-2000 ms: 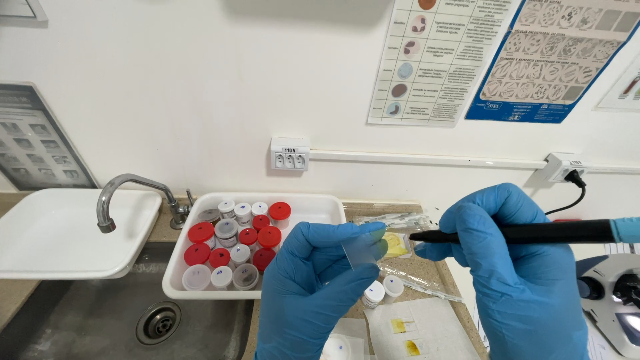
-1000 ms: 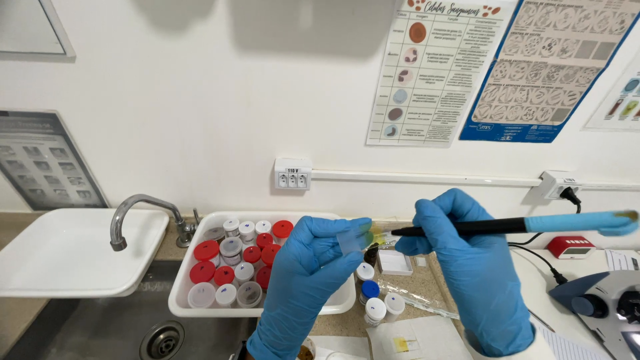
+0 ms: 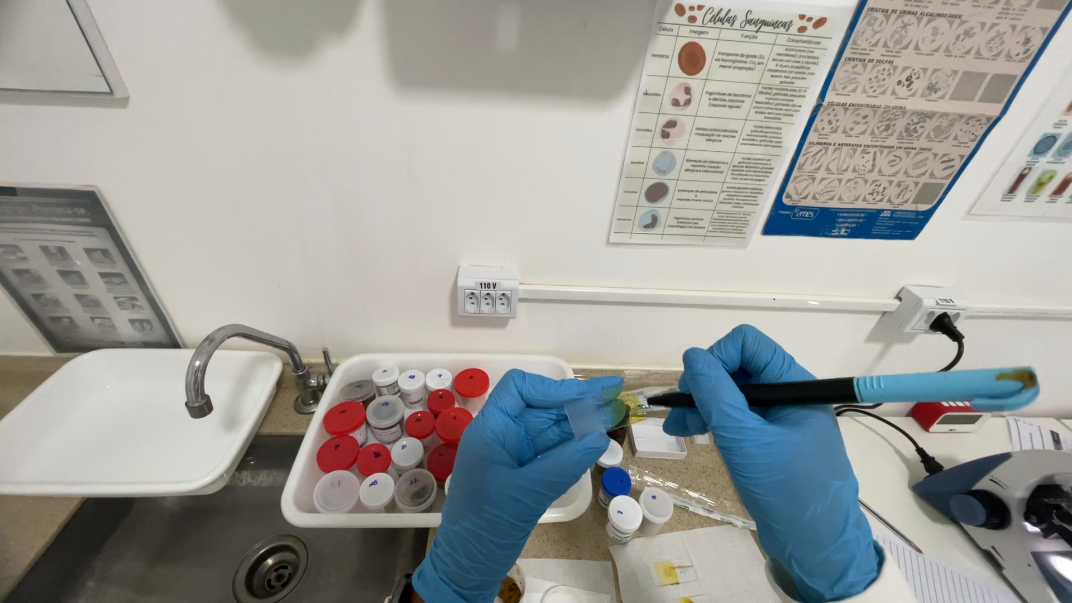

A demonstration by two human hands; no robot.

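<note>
My left hand (image 3: 523, 461), in a blue glove, pinches a glass microscope slide (image 3: 589, 416) by its frosted end; its thumb and fingertip are stained yellow-green. A yellow smear shows on the far part of the slide. My right hand (image 3: 779, 452), gloved too, grips a black and light-blue marker pen (image 3: 796, 392) whose tip points left at the slide's smeared part; whether it touches I cannot tell. Below the hands, a slide with a yellow smear (image 3: 667, 573) lies on white paper (image 3: 712, 548). Lidded sample cups, one with a blue cap (image 3: 615, 481), stand between the hands.
A white tray (image 3: 360, 519) of red- and white-capped cups stands left of my left hand. Beyond it are a tap (image 3: 243, 331), a steel sink (image 3: 193, 536) and another white tray (image 3: 142, 419). A microscope (image 3: 997, 511) stands at right. A small white box (image 3: 658, 439) lies behind the cups.
The pen in my right hand is tilted a little differently from two seconds ago. Both hands still hold the slide and the pen near each other. The view has shifted.
</note>
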